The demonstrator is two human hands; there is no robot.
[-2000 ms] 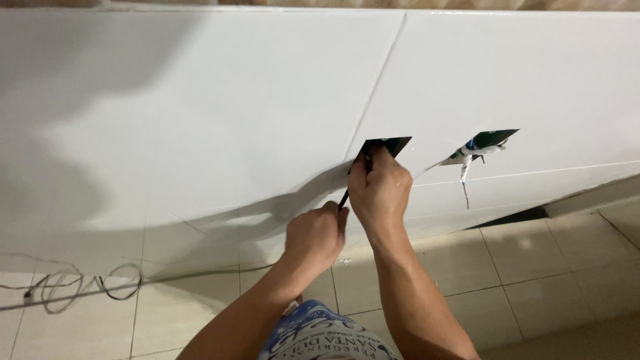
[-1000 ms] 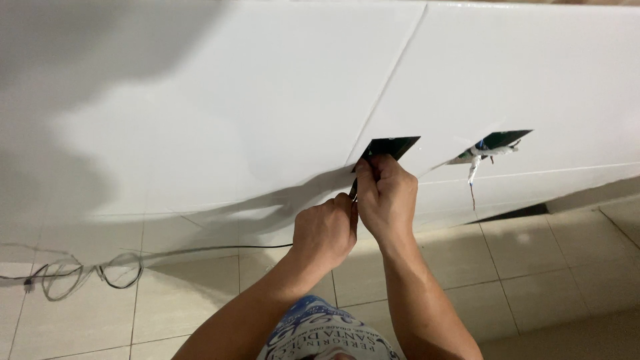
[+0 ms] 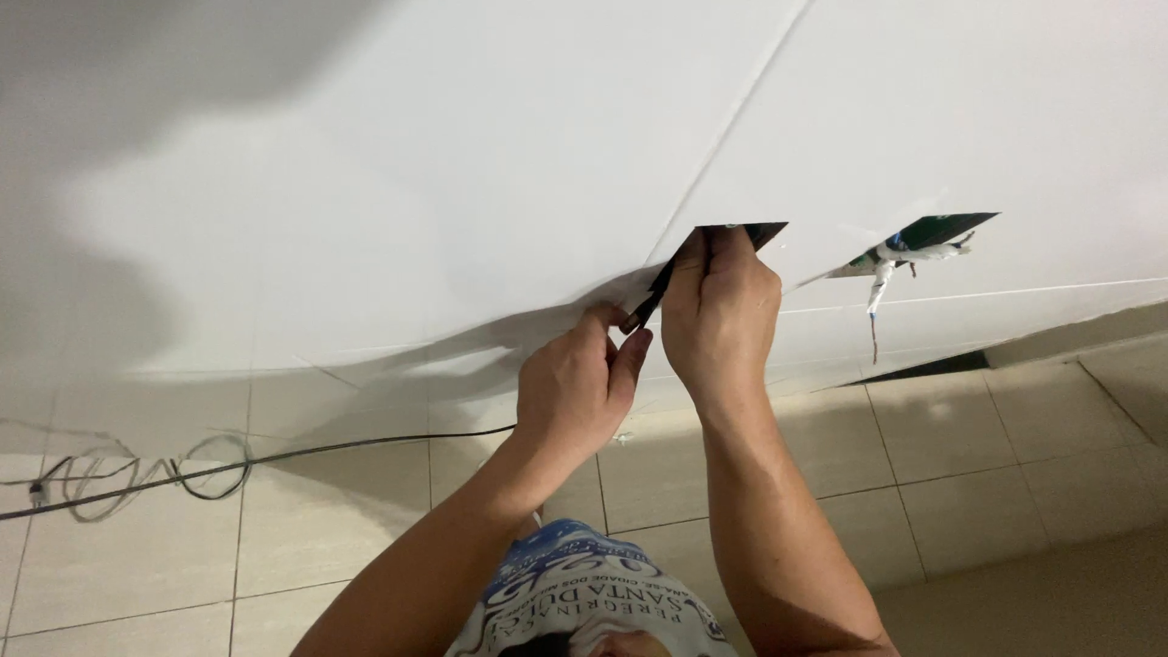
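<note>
A dark rectangular wall opening is cut into the white wall panel. My right hand has its fingertips inside it, so what they touch is hidden. From the opening's lower left a short dark cable or strip comes down to my left hand. Its end lies between my left thumb and forefinger, which stand somewhat apart; whether they grip it I cannot tell. A thin black cable runs across the floor to behind my left wrist.
Right of my hands, a second wall opening has wires wrapped in white tape hanging out. Loops of thin cable lie at the lower left, by the wall's foot. Beige floor tiles run along the wall, with a dark gap at its base.
My left thumb and forefinger have come apart from the closed grip seen a second ago, showing the dark piece's end. My right hand remains at the same opening. The view has shifted slightly.
</note>
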